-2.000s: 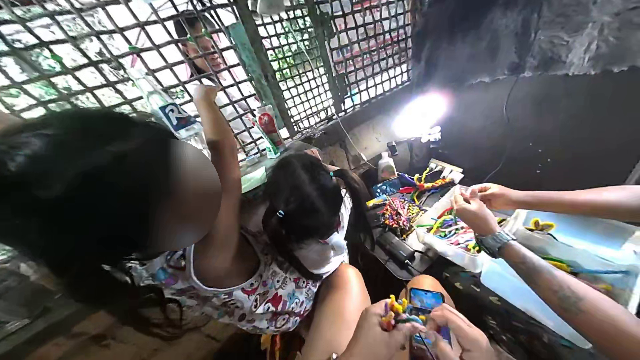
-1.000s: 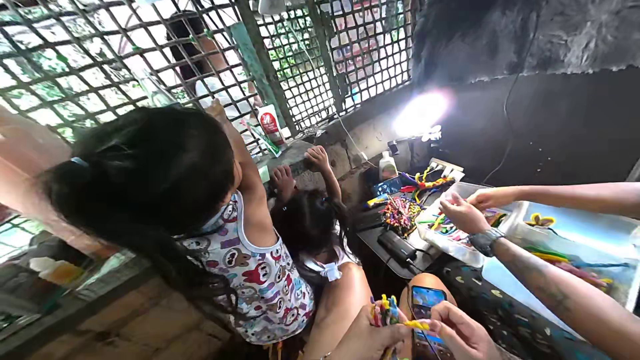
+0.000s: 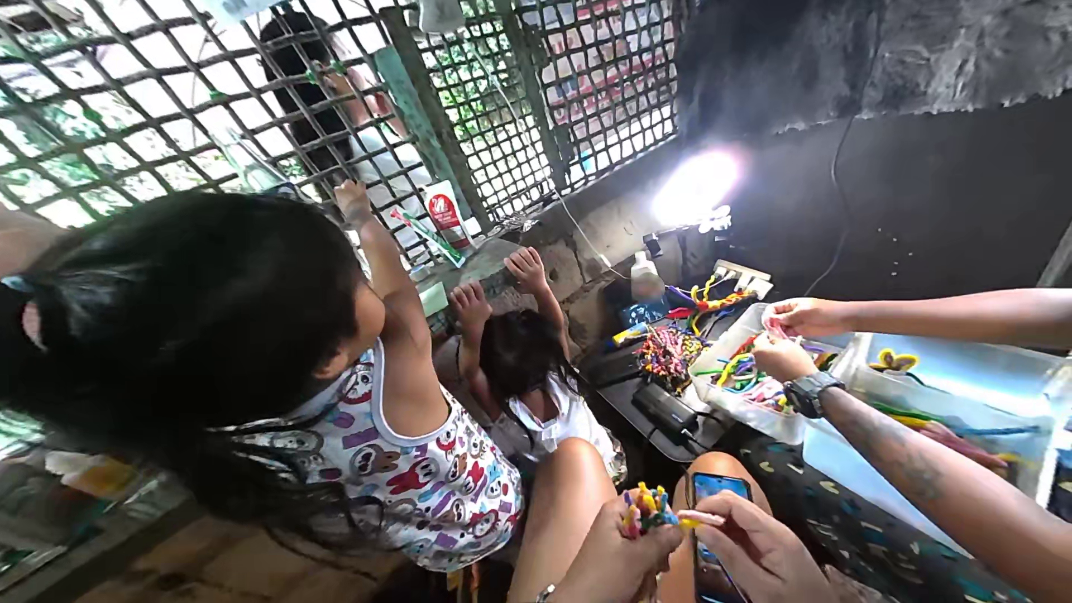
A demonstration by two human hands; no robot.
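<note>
My left hand [image 3: 624, 544] is closed around a bundle of colourful fuzzy craft stems [image 3: 646, 509], their tips poking up above the fingers. Just right of it, my right hand [image 3: 758, 548] pinches a pale stem [image 3: 700, 518] with a yellow part, reaching toward the bundle. A phone [image 3: 720, 490] with a lit screen lies on the thigh, partly behind my right hand. The lower ends of the bundle are mostly hidden by my left hand.
A co-worker's hands [image 3: 785, 356] work over a clear plastic bin [image 3: 963, 402] and a tray of stems [image 3: 737, 381]. A black tray [image 3: 615, 381] and a bright lamp [image 3: 699, 188] stand beyond. Two people [image 3: 419, 452] [image 3: 544, 410] are close on the left, by a metal lattice window [image 3: 494, 109].
The person in the white top has raised both arms to the ledge since the first frame. The person outside the lattice has turned away. My hands stay close together at the bundle.
</note>
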